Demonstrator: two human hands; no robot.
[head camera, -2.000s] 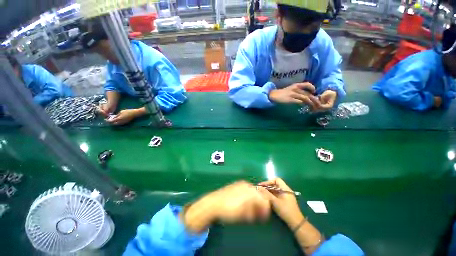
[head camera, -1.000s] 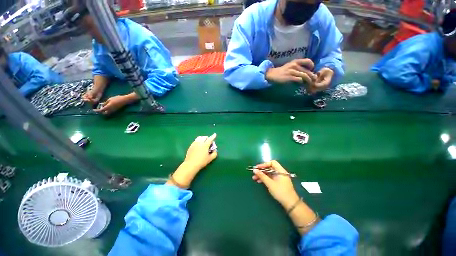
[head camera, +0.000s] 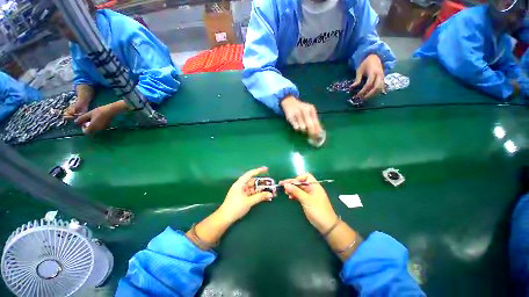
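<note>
My left hand (head camera: 236, 200) holds a small white-framed module (head camera: 265, 185) with a dark centre between thumb and fingers, low in front of me over the green belt. My right hand (head camera: 312, 200) holds a slim silver hand tool (head camera: 316, 183), its tip end at the module. Whether the tip touches the module is too small to tell. A flat white piece (head camera: 350, 200) lies just right of my right hand. Another white-framed module (head camera: 394, 177) lies farther right on the belt.
A white fan (head camera: 49, 268) stands lower left beside a slanting metal post (head camera: 58, 183). A black part (head camera: 57, 171) and a pale-framed part (head camera: 73, 162) lie left. Opposite, a co-worker's hand (head camera: 303, 118) reaches over the green belt (head camera: 220, 148).
My left hand has picked the module up off the belt and brought it to the tool in my right hand. The view has shifted. The co-worker's hand opposite has reached out over the belt.
</note>
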